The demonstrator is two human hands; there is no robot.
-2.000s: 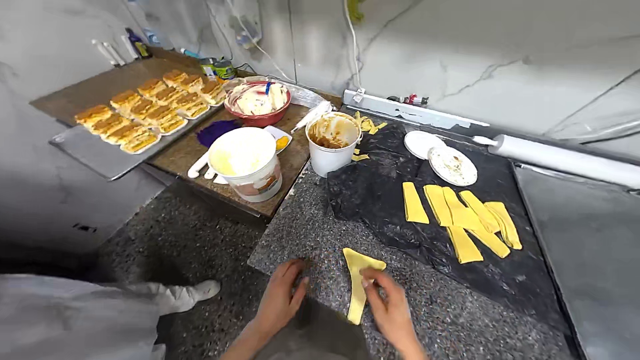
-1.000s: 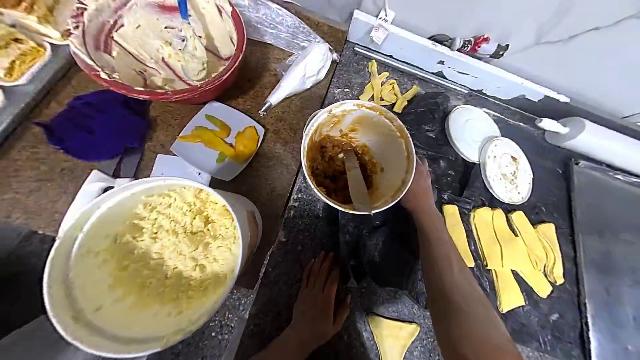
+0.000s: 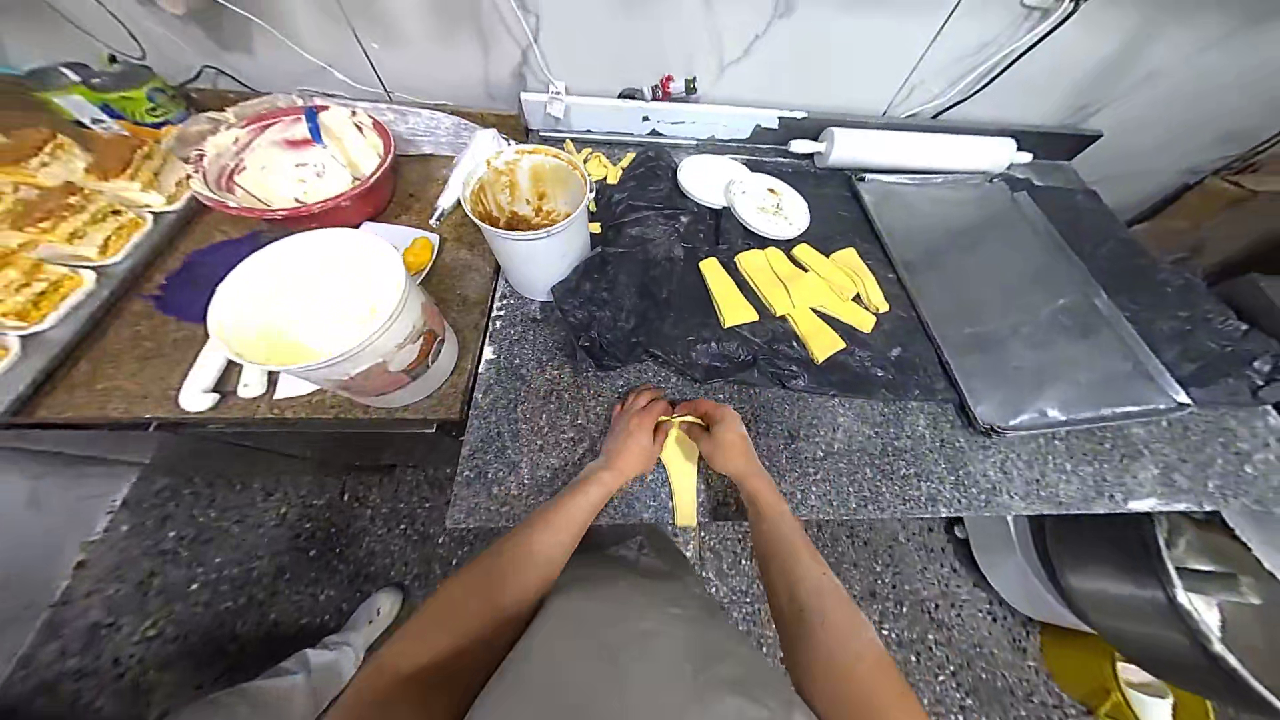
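Near the front edge of the speckled stone counter, a tapered strip of yellow dough points toward me. My left hand and my right hand pinch its wide far end between their fingers, close together; the fingertips partly hide that end. Beyond them, several yellow dough strips lie overlapping on black plastic sheeting. A white bucket with brown filling smeared inside stands up and to the left of my hands.
A rolling pin lies behind a metal tray at the right. Two white lids rest on the plastic. Leftward are a large white tub, a red bowl of cream, a piping bag and filled pastries. A person's shoe shows below.
One second ago my right hand was beside the filling bucket and my left hand lay on the counter; both now grip the dough's wide end. The view has swung back and widened.
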